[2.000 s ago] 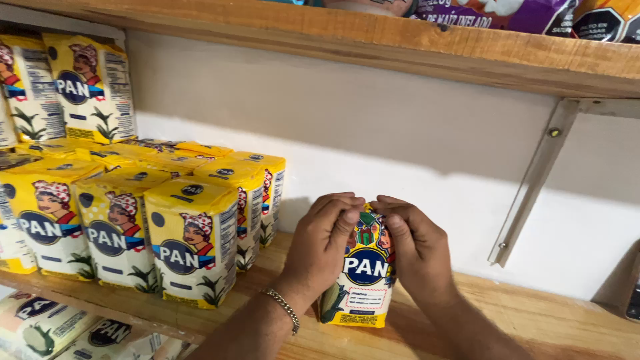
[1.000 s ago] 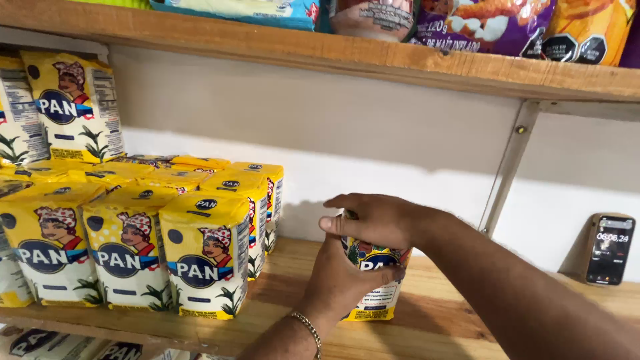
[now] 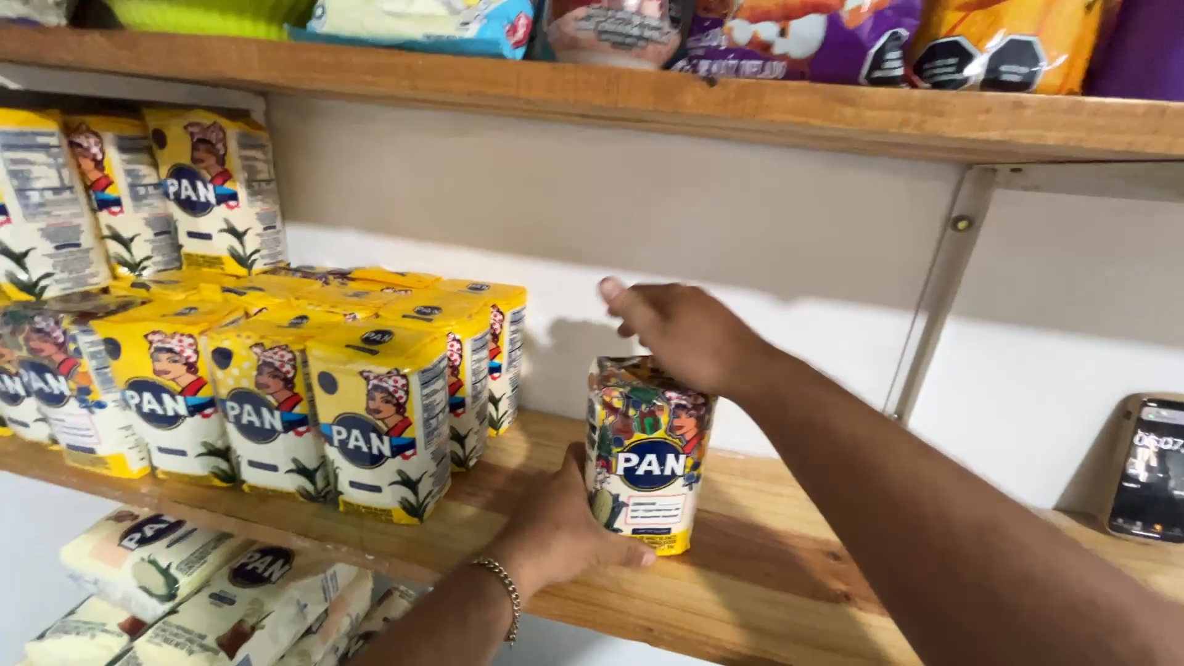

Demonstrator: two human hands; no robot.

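Note:
A PAN flour package (image 3: 650,462) with a colourful patterned front stands upright on the wooden shelf. Low on its left side, my left hand (image 3: 564,527) grips it, the thumb across the bottom of the front; a chain bracelet circles that wrist. Over the back right of the package's top is my right hand (image 3: 689,333), its palm side at the top edge and its fingers pointing left; whether it presses on the top is hard to see. Left of my hands, yellow PAN packages (image 3: 379,425) stand in rows close together.
Above runs a wooden shelf (image 3: 592,102) holding snack bags. A metal bracket (image 3: 939,296) is fixed to the white wall. A phone (image 3: 1147,472) leans at the far right. Pale PAN bags (image 3: 250,601) lie below at lower left, and more packages (image 3: 217,190) are stacked at upper left.
My left hand has slid down from the upper part of the package to its lower left side. Two seconds ago both hands held its upper sides; my right hand is now above it.

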